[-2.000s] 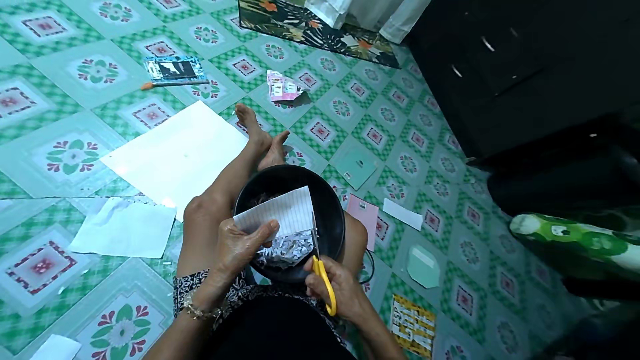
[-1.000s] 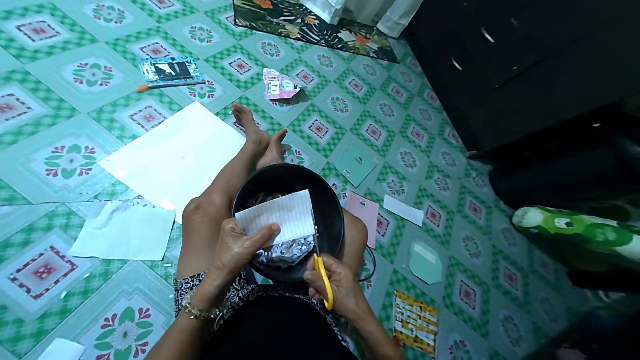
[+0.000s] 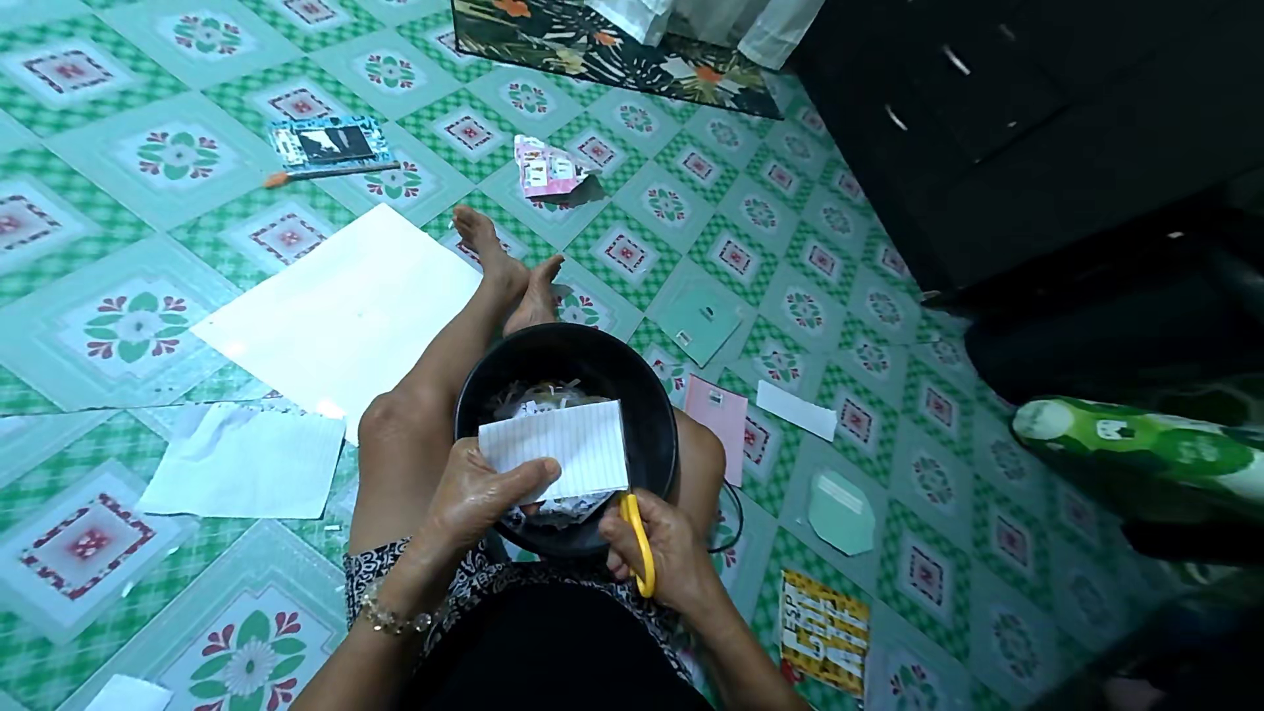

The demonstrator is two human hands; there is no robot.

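Observation:
A black round basin [image 3: 568, 341] sits between my thighs with cut paper scraps [image 3: 553, 397] inside. Above it my left hand [image 3: 489, 494] grips a piece of lined white paper [image 3: 563, 444], thumb on top, fingers beneath. My right hand [image 3: 662, 553] is around the yellow handle of scissors [image 3: 639, 548], at the paper's lower right corner. The scissors' blades can hardly be seen, so whether they are apart cannot be told. Crumpled silvery or printed material [image 3: 568, 511] shows below the paper.
On the tiled-pattern floor lie a large white sheet [image 3: 346, 306], a smaller sheet [image 3: 247, 459], a pink card [image 3: 718, 425], a green card [image 3: 699, 316], a white strip [image 3: 796, 410] and a yellow printed piece [image 3: 825, 632]. A brush [image 3: 331, 174] lies farther off. Dark furniture [image 3: 948, 118] stands at the right.
The lined paper over the basin has tilted a little and covers less of the scraps than two seconds ago. Both hands stay in nearly the same place.

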